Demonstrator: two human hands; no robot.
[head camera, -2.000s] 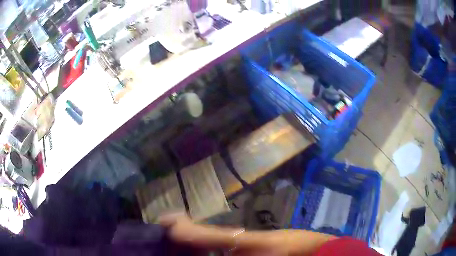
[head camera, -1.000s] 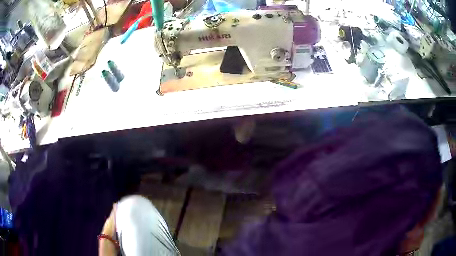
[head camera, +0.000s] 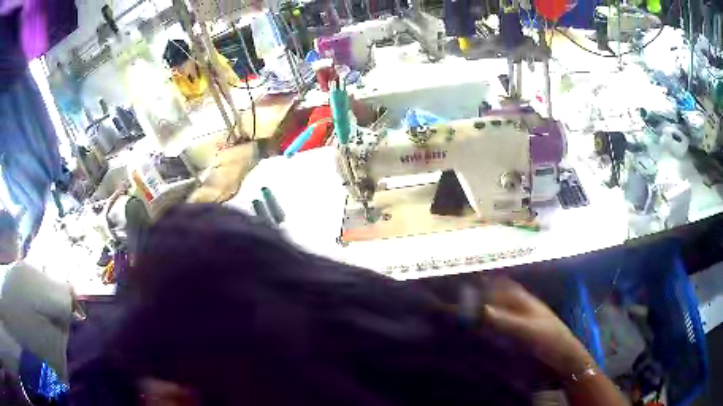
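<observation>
A large dark purple, near-black cloth (head camera: 293, 317) fills the lower middle and left, raised in front of the table edge and blurred. My right hand (head camera: 519, 317) grips the cloth's right end, with a bracelet at the wrist. My left hand (head camera: 168, 392) shows only as a small patch of skin at the bottom edge, against the cloth; most of it is hidden by cloth. The cream sewing machine (head camera: 444, 170) with its purple end stands on the white table behind the cloth, a dark triangular patch on it.
A tall green cone (head camera: 339, 115) stands at the machine head, two short green spools (head camera: 268, 205) left of it. A blue crate (head camera: 678, 309) is below the table at right. A person in yellow (head camera: 190, 79) is at the back left; another person's light clothing (head camera: 36, 305) shows at left.
The view has tilted up and shows more of the workshop. The dark cloth has moved from the right to the middle and left, spread wide. My right hand now shows clearly on it.
</observation>
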